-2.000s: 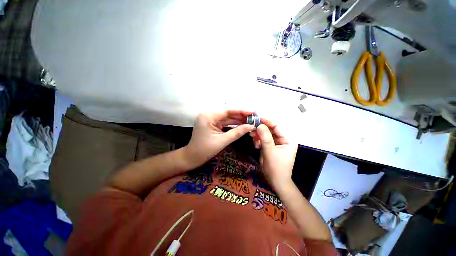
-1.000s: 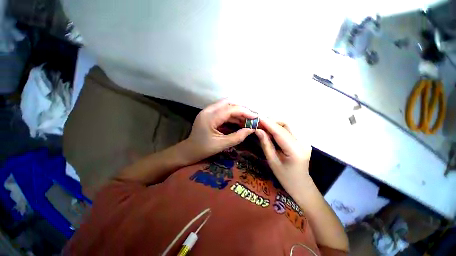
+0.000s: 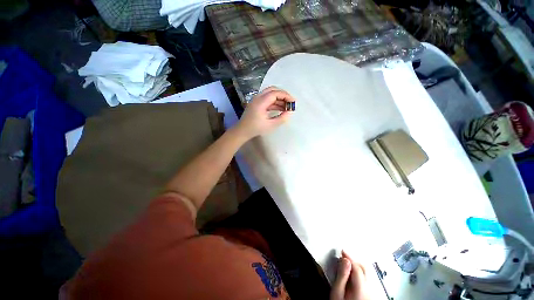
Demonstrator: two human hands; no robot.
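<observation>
My left hand (image 3: 264,114) is raised over the far left part of the white table (image 3: 316,193). It pinches a small bobbin (image 3: 290,106), dark bluish with shiny rims, between thumb and fingertips. My right hand (image 3: 349,278) is at the table's front edge, cut off by the bottom of the picture. Its fingers are close together, and I cannot tell whether they hold anything. The white sewing machine (image 3: 508,272) is at the bottom right, with small metal parts beside it.
Brown fabric panels (image 3: 134,158) are stacked at left, with white cloths (image 3: 126,70) beyond. A folded brown piece (image 3: 403,153) lies on the table. Plaid fabric (image 3: 298,29) is at the far end. A turquoise lamp piece (image 3: 486,227) and patterned holder (image 3: 497,132) are at right.
The view has swung left. My hands have come apart: the left has moved away to the left with the bobbin, the right is near the machine. The scissors are out of view.
</observation>
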